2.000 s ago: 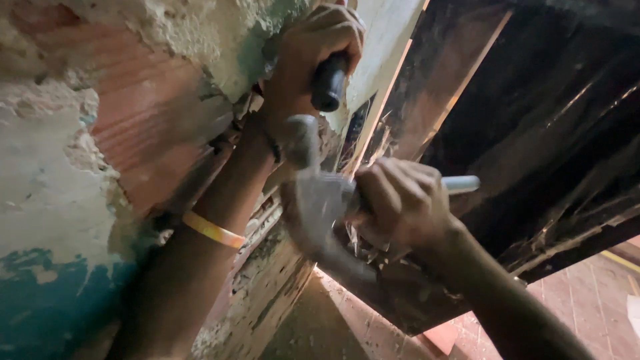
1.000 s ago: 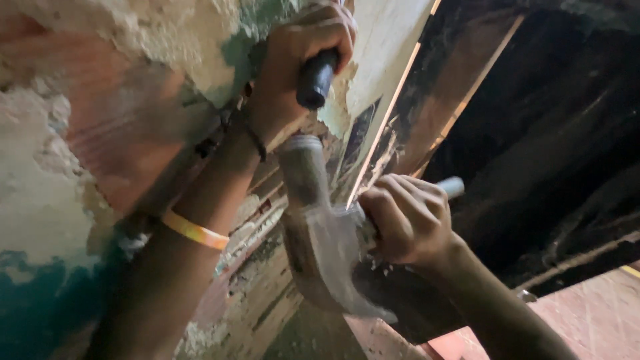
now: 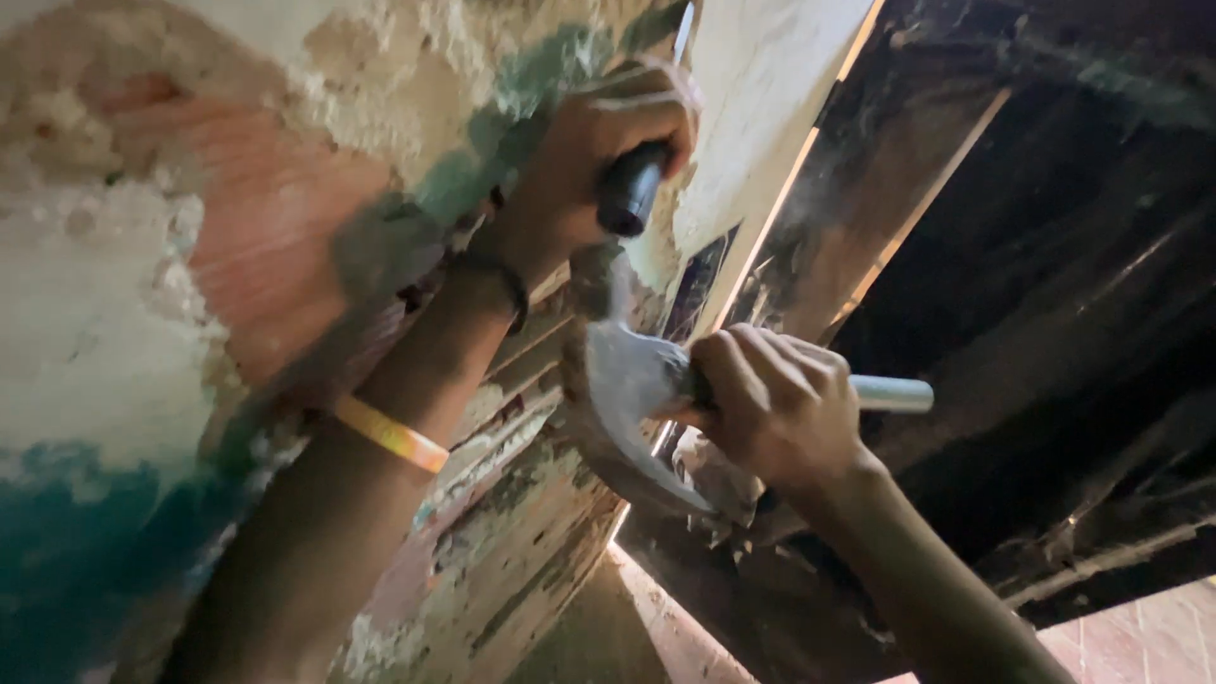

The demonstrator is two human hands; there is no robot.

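Note:
My left hand (image 3: 617, 142), raised at the upper middle, is closed around the black handle of a tool (image 3: 631, 195); a thin metal blade or shaft shows above the fist, against the wall. My right hand (image 3: 774, 399) grips a claw hammer (image 3: 632, 370) by its handle near the head, and the pale handle end sticks out on the right of the fist. The hammer's blurred striking face is just below the butt of the black handle; whether they touch, I cannot tell. Its curved claw points down. A dark band and a yellow-orange band circle my left wrist and forearm.
A wall with broken plaster (image 3: 104, 313) and bare red brick (image 3: 275, 228) fills the left. Exposed rough layers (image 3: 513, 494) lie behind my arms. On the right is a dark sheet-like surface (image 3: 1073, 313) with a wooden strip (image 3: 917, 209) and bright gaps.
The hammer stays close below the black handle throughout, its head shifting slightly between frames. Both hands keep their holds.

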